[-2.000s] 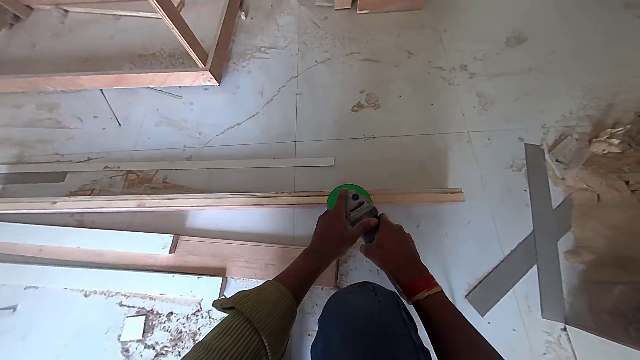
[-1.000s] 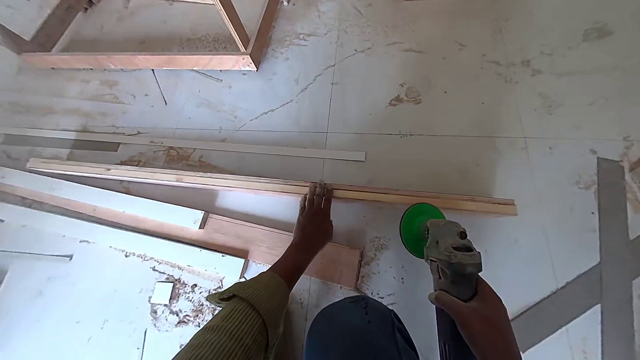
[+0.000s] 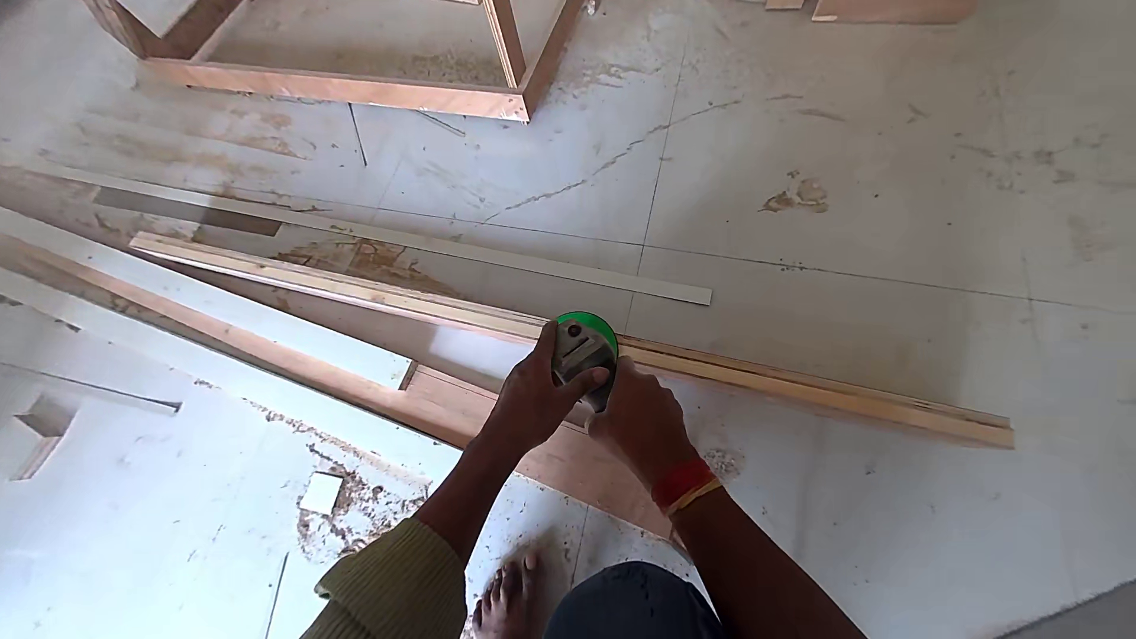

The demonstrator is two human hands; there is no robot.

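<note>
An angle grinder [image 3: 581, 355] with a green disc lies over a long, narrow stack of wooden strips [image 3: 799, 383] near the middle of the view. My left hand [image 3: 535, 390] grips the grinder's head from the left. My right hand [image 3: 641, 413], with a red and yellow band at the wrist, is closed round its body, which the hand mostly hides. The disc is at the top surface of the strips; whether it touches them cannot be told.
A wooden frame [image 3: 355, 91] stands at the upper left. Beyond the strips lies a thin pale strip [image 3: 532, 262]. Boards with white faces [image 3: 204, 297] and a reddish-brown board [image 3: 586, 470] lie nearer me. My bare foot [image 3: 506, 599] is at the bottom.
One second ago my left hand was on the strips and the grinder was in my right hand, off to their near side. Now both hands hold the grinder over the strips.
</note>
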